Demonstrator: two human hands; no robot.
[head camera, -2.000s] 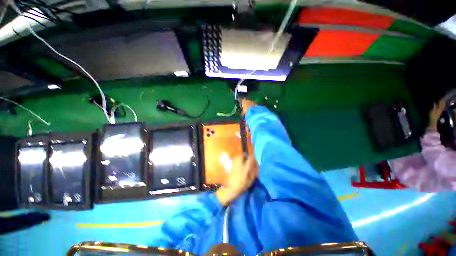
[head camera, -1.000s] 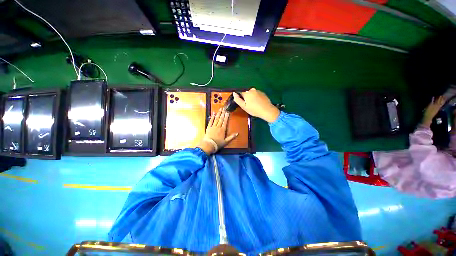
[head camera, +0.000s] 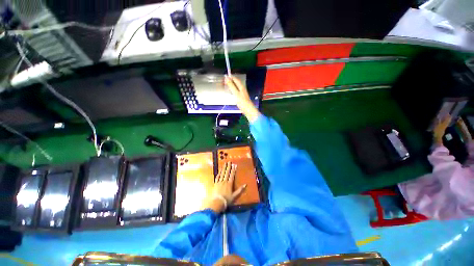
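Note:
Two orange-backed tablets lie face down side by side in a black tray (head camera: 171, 195) in front of me, the left one (head camera: 193, 179) glaring pale, the right one (head camera: 246, 176) deeper orange. My left hand (head camera: 226, 187) lies flat across them, mostly on the right one, fingers spread, holding nothing. My right hand (head camera: 238, 93) is raised in front of the monitor (head camera: 200, 93), its fingertips closed on the white cord (head camera: 225, 41) that hangs from above. A small dark object (head camera: 227, 136) lies behind the tray; its shape is unclear.
To the left, trays hold black-faced tablets (head camera: 142, 187), with a white cable (head camera: 93, 124) at one. A black cable (head camera: 156, 141) lies behind them. Dark trays (head camera: 371, 150) and a person in pink sleeves (head camera: 442, 176) are at right, above a red stool (head camera: 377, 210). Two mice (head camera: 154, 29) sit on the shelf.
My right hand has left the right tablet, where it held a small black object, and has risen to the white cord. My left hand stays on the tablets. The view has tilted up.

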